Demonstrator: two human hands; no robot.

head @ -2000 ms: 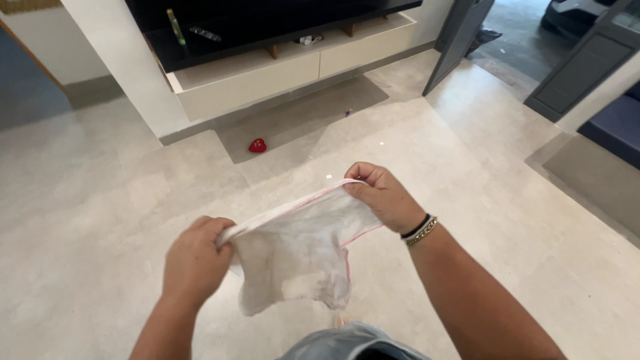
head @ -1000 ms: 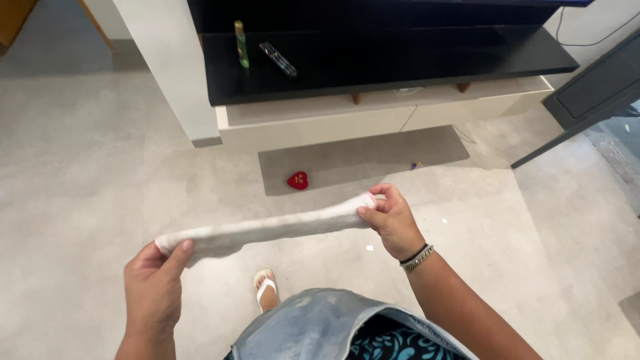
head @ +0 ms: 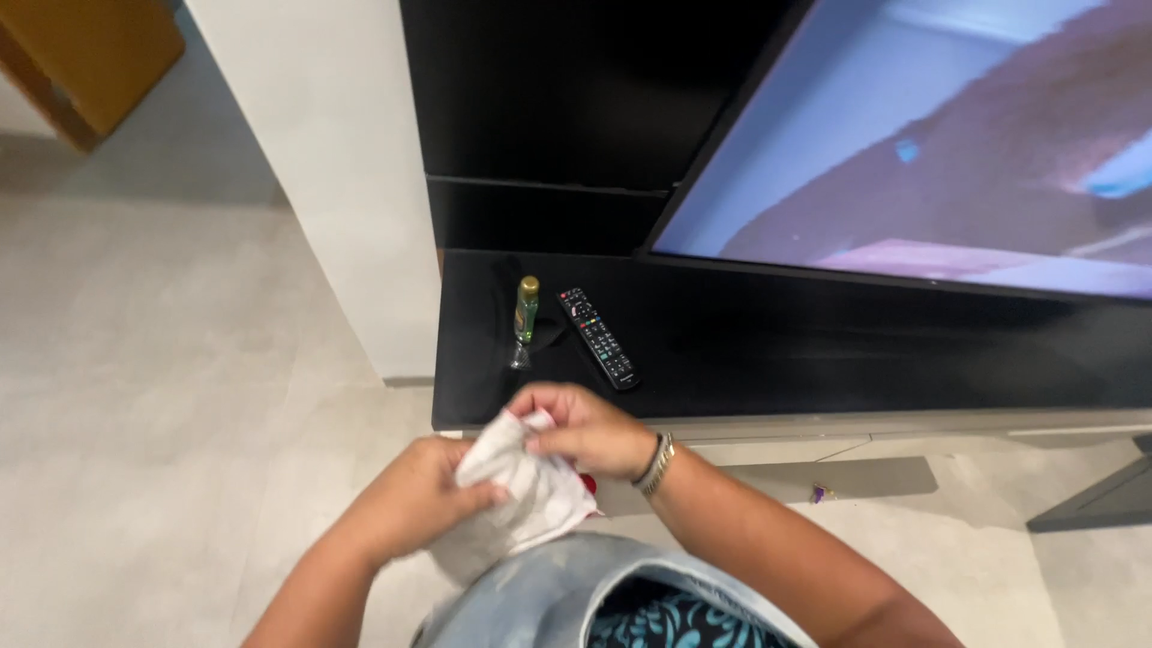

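A white cloth with pink edging (head: 531,495) is bunched between my two hands, just in front of the black shelf. My left hand (head: 432,495) grips its left side, thumb on top. My right hand (head: 585,432), with a bracelet and a dark band at the wrist, pinches the upper edge. Beyond them on the shelf lie a black remote control (head: 598,338) and a small green bottle with a gold cap (head: 527,309). A red object (head: 589,483) shows partly behind the cloth.
The black shelf (head: 810,360) runs to the right below a large lit television (head: 945,153). A white wall end (head: 333,180) stands at its left. A small purple item (head: 818,492) lies beneath the shelf. A wooden piece (head: 108,54) is at upper left, a dark frame (head: 1098,490) at right.
My hands have come close together, and the cloth that was stretched between them is now bunched. The view has moved toward the television and shelf.
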